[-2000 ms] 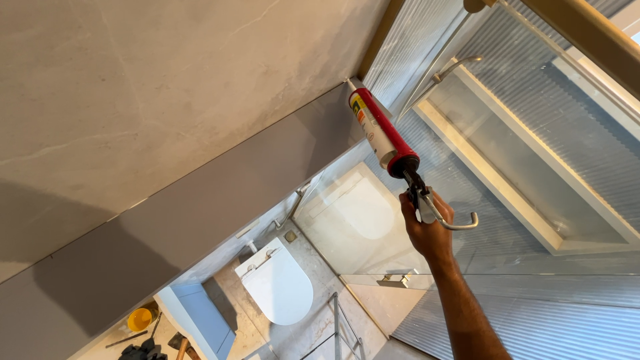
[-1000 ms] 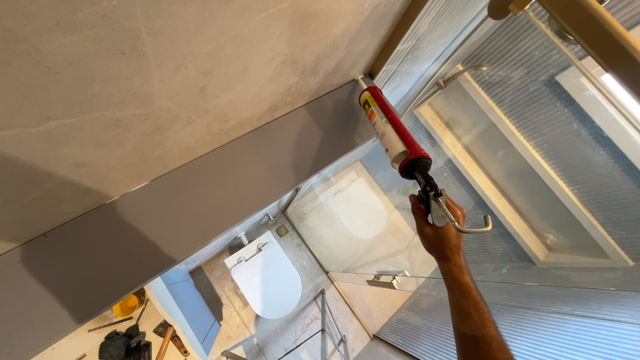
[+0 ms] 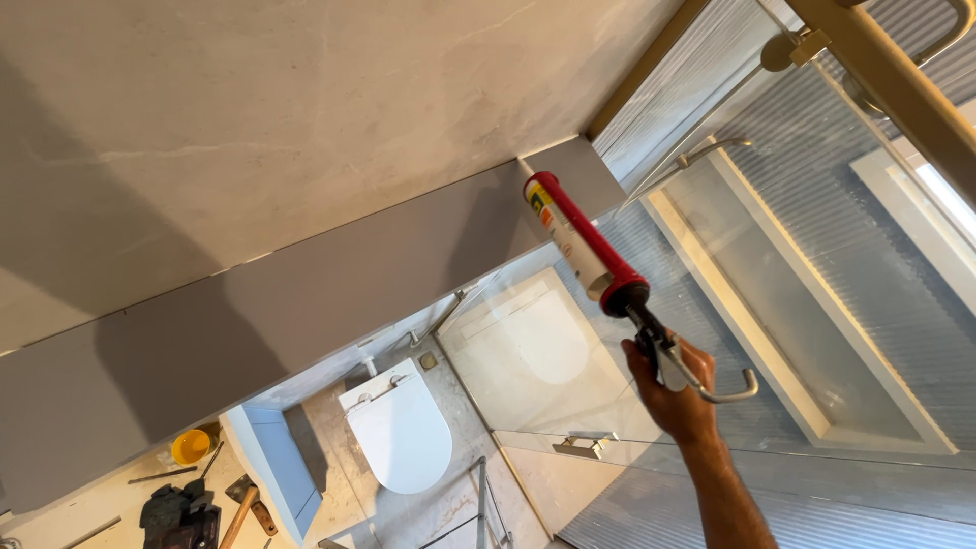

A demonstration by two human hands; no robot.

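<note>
My right hand (image 3: 675,389) grips the handle of a red caulking gun (image 3: 587,240) loaded with a printed sealant cartridge. Its pale nozzle (image 3: 523,165) points at the seam where a grey panel (image 3: 343,267) meets a marble-look wall (image 3: 305,114). A white bead shows along the seam to the right of the nozzle, up to the gold-coloured frame. Whether the tip touches the seam cannot be told. My left hand is out of view.
Below are a white toilet (image 3: 404,431), a glass panel with a metal handle (image 3: 581,444) and a recessed shelf (image 3: 793,305). A yellow cup (image 3: 191,446), a hammer (image 3: 242,511) and dark power tools (image 3: 179,515) lie on a countertop at lower left. A gold rail (image 3: 892,84) crosses the upper right.
The nozzle was at the corner by the gold-coloured frame; my right hand has drawn the caulking gun leftward along the seam, and a white bead now shows behind it.
</note>
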